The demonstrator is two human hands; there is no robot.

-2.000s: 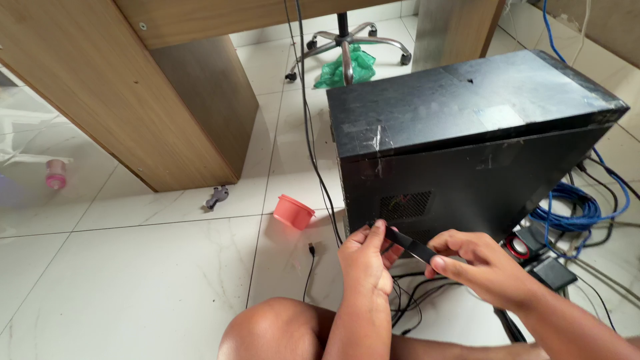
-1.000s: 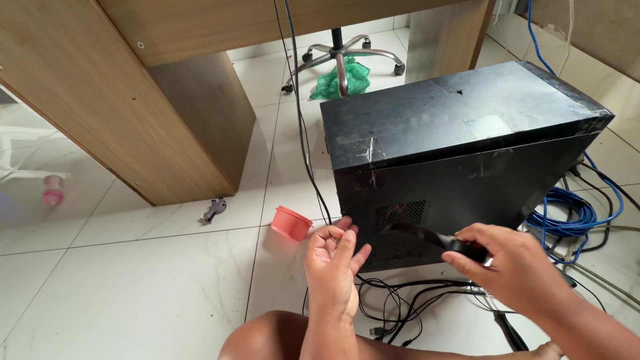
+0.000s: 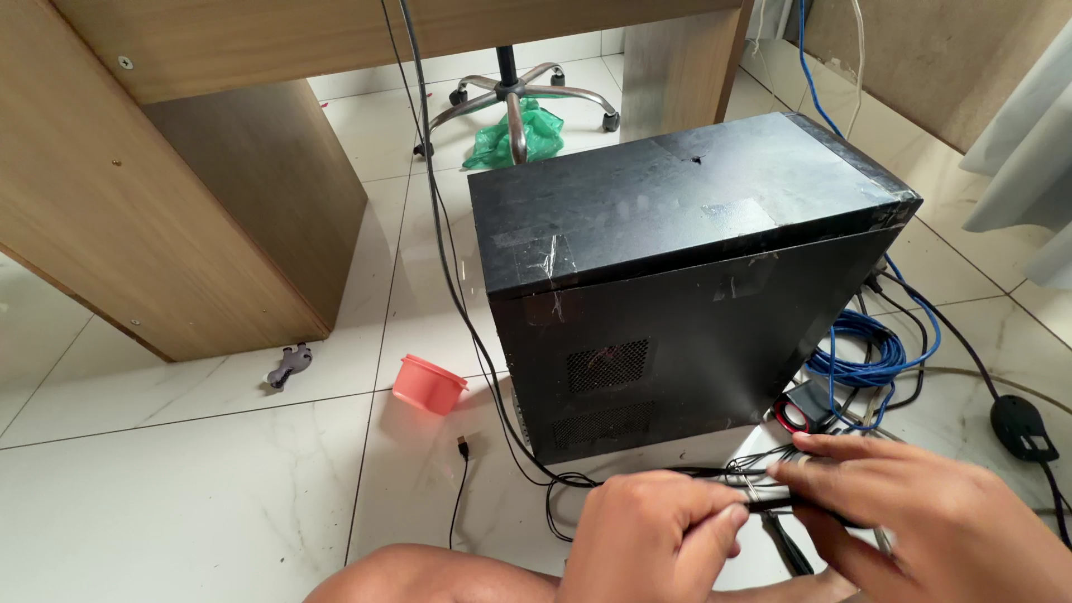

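Observation:
A black desktop computer tower (image 3: 687,335) stands on the tiled floor, with tape on its edges and two vent grilles in its side. In front of its lower right part, my left hand (image 3: 662,528) pinches one end of a dark, narrow object (image 3: 769,505), whose kind I cannot make out. My right hand (image 3: 904,494) is closed around the other end, blurred and partly hiding it. Thin black cables (image 3: 578,480) run on the floor behind both hands. Below the hands lies a dark tool-like thing (image 3: 787,544), partly covered.
A red plastic tub (image 3: 429,385) lies tilted left of the tower, near a USB plug (image 3: 463,448) and a small grey toy figure (image 3: 289,366). Coiled blue cable (image 3: 863,347) and a small speaker (image 3: 804,408) are at right. A wooden desk (image 3: 251,226) and chair base (image 3: 511,88) stand behind.
Both hands have moved down and to the right, away from the tower's vent grille. One second ago my left hand's fingers were apart; now they pinch the dark object.

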